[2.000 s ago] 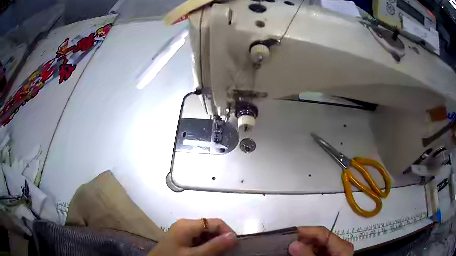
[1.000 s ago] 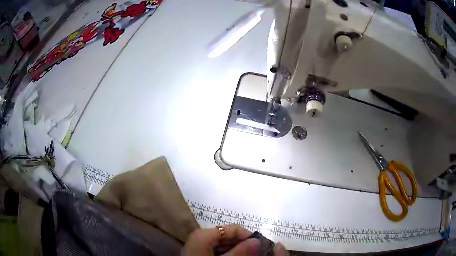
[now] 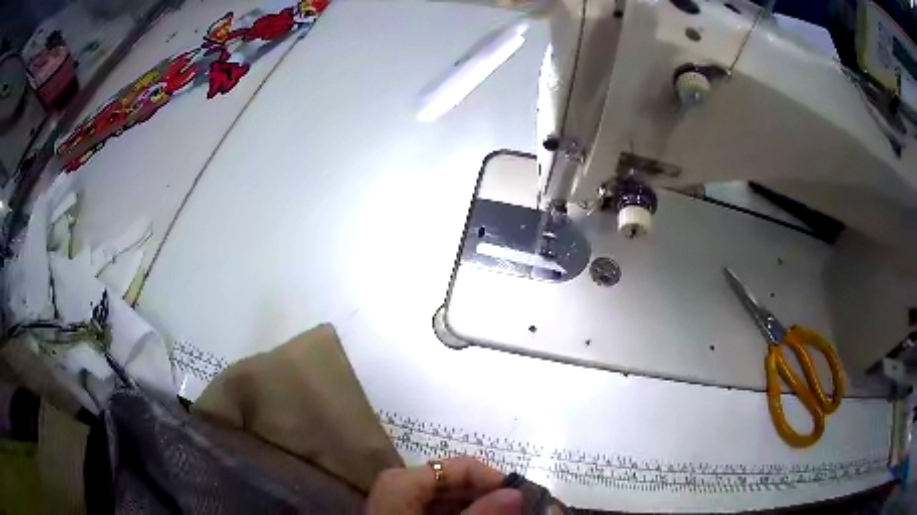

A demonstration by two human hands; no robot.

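Note:
My left hand (image 3: pixel 439 490), with a ring on one finger, is at the bottom edge and partly cut off. Its thumb and fingers pinch a small dark grey piece of cloth (image 3: pixel 530 490). Only a sliver of what may be a right fingertip shows beside the cloth at the bottom edge; the rest of my right hand is out of the picture. A tan cloth piece (image 3: pixel 302 402) lies left of my left hand, over the table's front edge. Dark grey-brown cloth (image 3: pixel 201 453) lies further left.
The sewing machine head (image 3: pixel 644 111) stands at upper right over its bed (image 3: pixel 644 322). Orange-handled scissors (image 3: pixel 789 372) lie on the bed's right side. A dark slim tool (image 3: pixel 799 213) lies under the arm. White cut pieces (image 3: pixel 101 272) are heaped at left.
The view has swung, so the machine sits further right. My right hand has almost left the picture at the bottom. The dark cloth, stretched between both hands earlier, now shows only as a small bunched part.

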